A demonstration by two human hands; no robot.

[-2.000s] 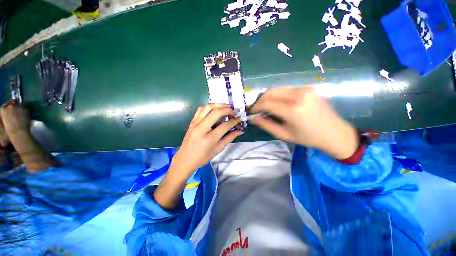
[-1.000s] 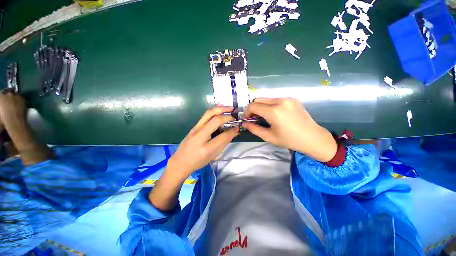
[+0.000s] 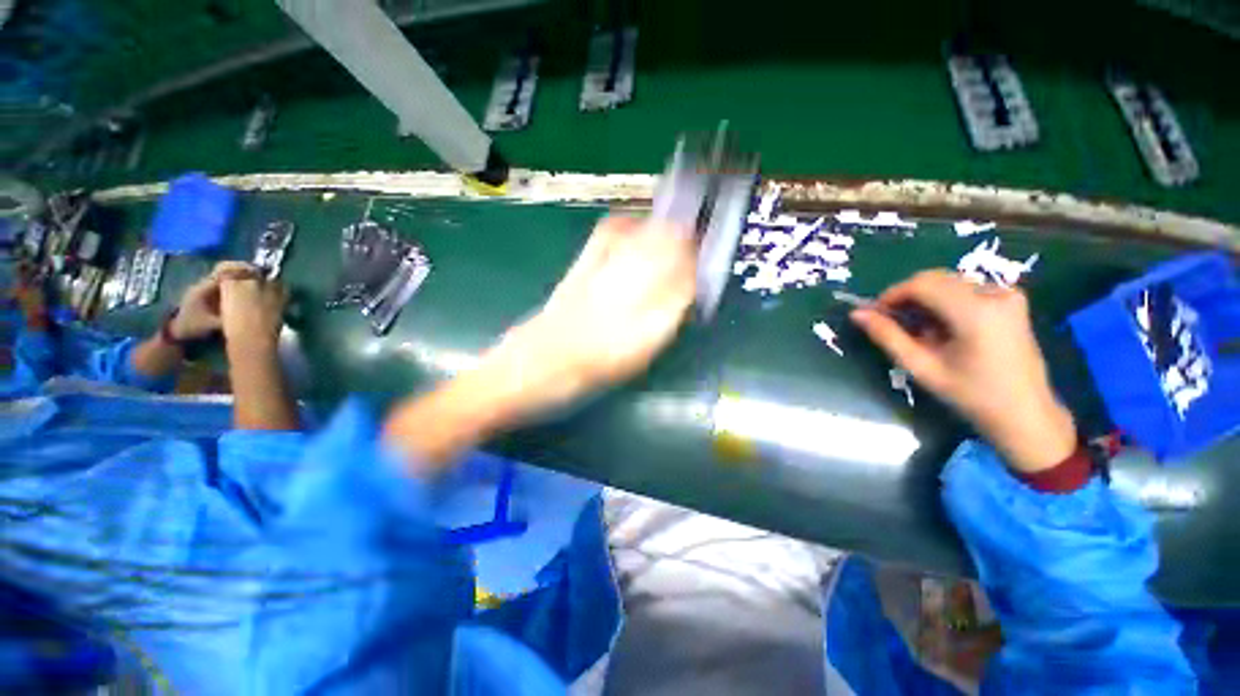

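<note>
My left hand [image 3: 619, 299] is reached out over the bench, blurred, and holds a phone frame [image 3: 710, 211] upright-looking near the conveyor edge. The frame is blurred, silver-white with a dark central strip. My right hand [image 3: 959, 340] is over the right part of the bench, fingertips pinched on a small white piece [image 3: 854, 298]. The pile of small boards [image 3: 796, 256] lies between the hands. The loose white pieces [image 3: 995, 263] lie just beyond my right hand, partly hidden by it.
A blue bin [image 3: 1167, 356] with white pieces stands at the right. Phone frames [image 3: 993, 102] lie on the conveyor behind the worn edge rail [image 3: 870, 196]. Dark strips [image 3: 381, 272] lie at left, near another person's hands [image 3: 242, 302]. A grey-white bar [image 3: 388, 82] juts over the rail.
The view has swung up and left, bringing the conveyor into view. My left hand has lifted the phone frame away from the bench front. My right hand has parted from it, moving right.
</note>
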